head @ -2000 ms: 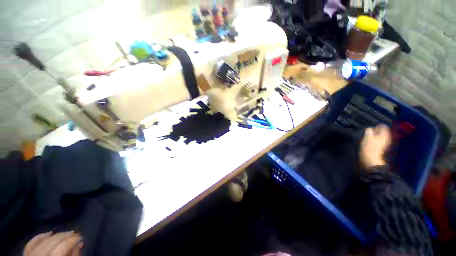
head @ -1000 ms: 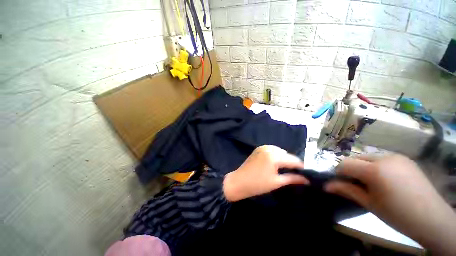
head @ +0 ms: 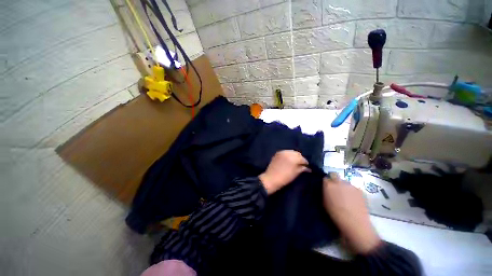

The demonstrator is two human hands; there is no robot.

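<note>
A dark navy garment piece (head: 296,213) hangs from both hands, just left of the sewing machine. My left hand (head: 284,170) pinches its upper edge, fingertips closed on the cloth. My right hand (head: 348,210), blurred, is at the same edge close to the needle area; its fingertips are partly hidden. A dark garment stack (head: 199,145) is heaped at the left against the cardboard. The cream-white sewing machine (head: 431,132) stands at the right, its lamp lighting the needle plate (head: 372,186).
Black cloth scraps (head: 448,197) lie under the machine arm. A light blue handle-like object (head: 344,113) is left of the machine head. A red-handled tool (head: 404,90) lies on top. Cardboard (head: 124,140), a yellow plug (head: 157,84) and cables are at the left.
The view has turned from the basket at the right to the sewing corner. Both hands, holding the garment piece, have since moved closer to the machine's needle area.
</note>
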